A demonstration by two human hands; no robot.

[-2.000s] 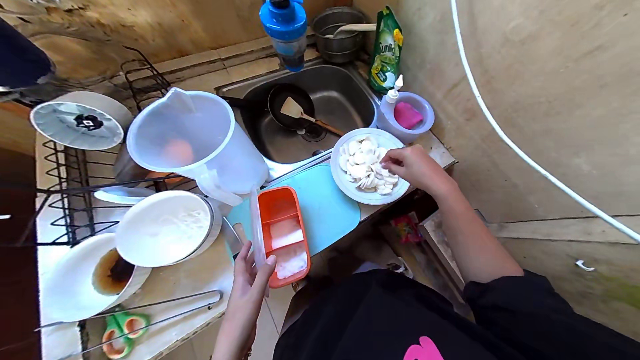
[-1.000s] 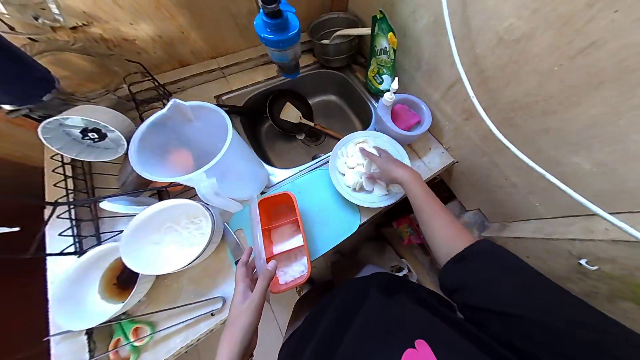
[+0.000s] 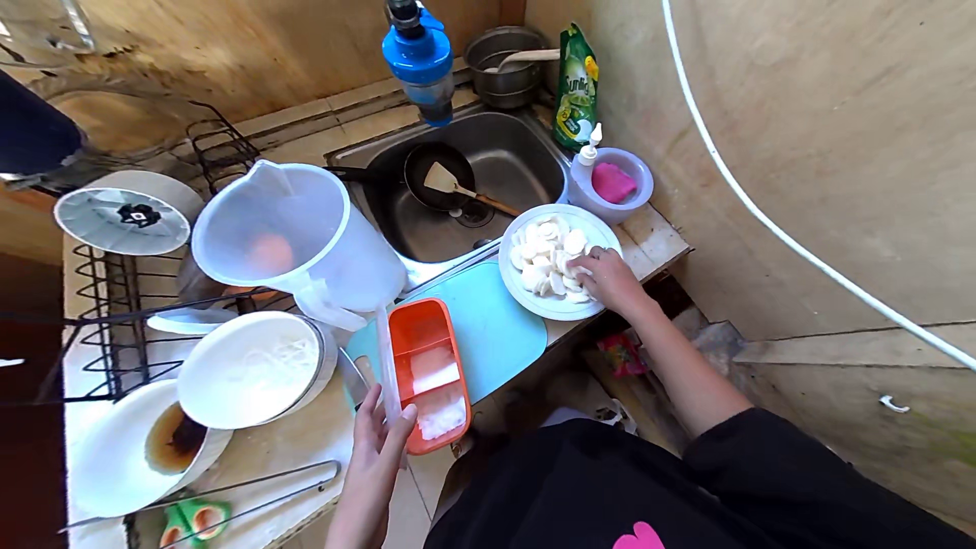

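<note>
My right hand (image 3: 606, 276) is on the right part of a white plate (image 3: 518, 293) heaped with white slices (image 3: 550, 252), its fingertips among them; whether they pinch a slice cannot be told. My left hand (image 3: 385, 435) grips the clear lid (image 3: 389, 366), which stands on edge along the left side of an orange divided container (image 3: 461, 366). White granular contents lie in the container's middle and near compartments. Beneath the container and partly under the plate is a light blue cutting board (image 3: 507, 328). A knife blade (image 3: 352, 377) shows left of the lid.
A translucent pitcher (image 3: 358, 252) stands behind the lid. Left are white bowls (image 3: 252, 370), one with dark liquid, metal tongs (image 3: 252, 499), green scissors (image 3: 191, 518) and a black wire rack (image 3: 114, 328). The sink (image 3: 518, 160) holds a frying pan (image 3: 427, 171) and spatula (image 3: 442, 181).
My right hand has shifted slightly over the plate of slices, and its fingers, spread one second ago, are now bent down at the right of the heap. My left hand stays at the lid.
</note>
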